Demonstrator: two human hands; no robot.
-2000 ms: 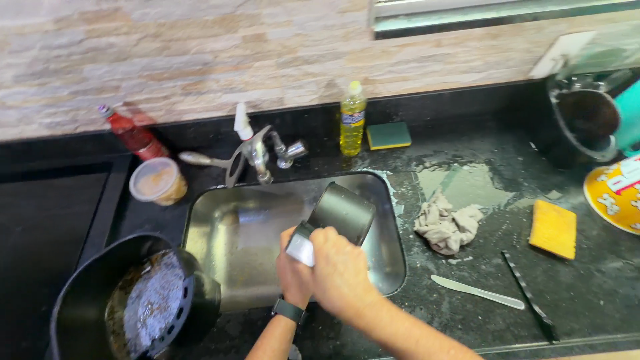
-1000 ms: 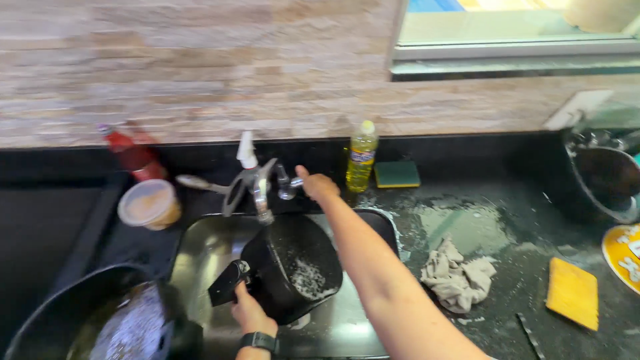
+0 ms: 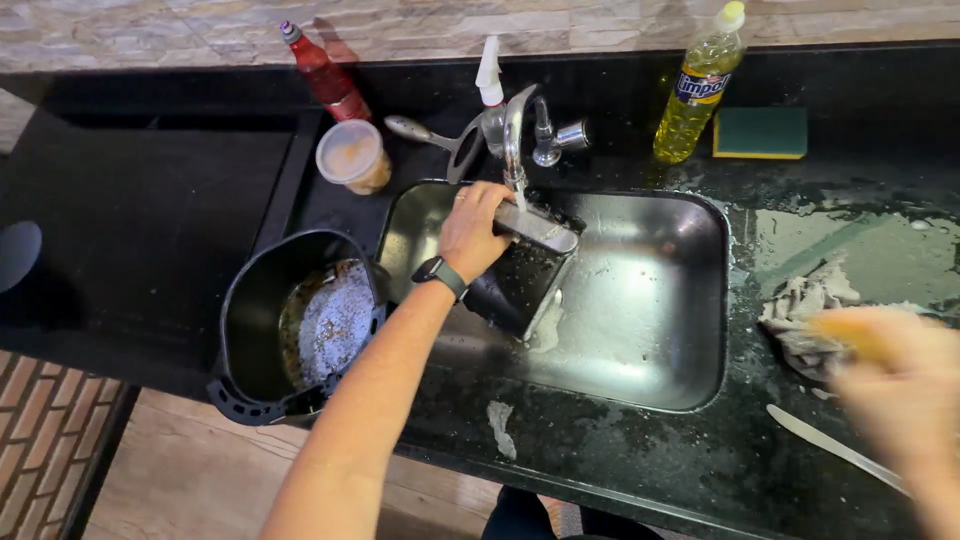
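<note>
My left hand (image 3: 474,234), with a watch on its wrist, grips the handle of a black air fryer basket (image 3: 517,289) lying tilted in the steel sink (image 3: 637,300). Water runs from the chrome faucet (image 3: 514,135) onto the handle. At the right, my right hand (image 3: 896,360) is blurred and holds a yellow sponge (image 3: 859,334) over a crumpled grey cloth (image 3: 806,304). Left of the sink stands a second black air fryer container (image 3: 251,300) with foamy, greasy liquid in it.
Behind the sink are a red bottle (image 3: 326,79), a lidded plastic tub (image 3: 352,157), a spray bottle (image 3: 491,97), a grey-handled utensil (image 3: 427,133), a yellow detergent bottle (image 3: 694,90) and a green scouring sponge (image 3: 761,133). A table knife (image 3: 832,446) lies at the right.
My right hand has left the faucet handle and moved right, where it has taken the yellow sponge. The basket has been turned in the sink, and water now runs. The view has shifted.
</note>
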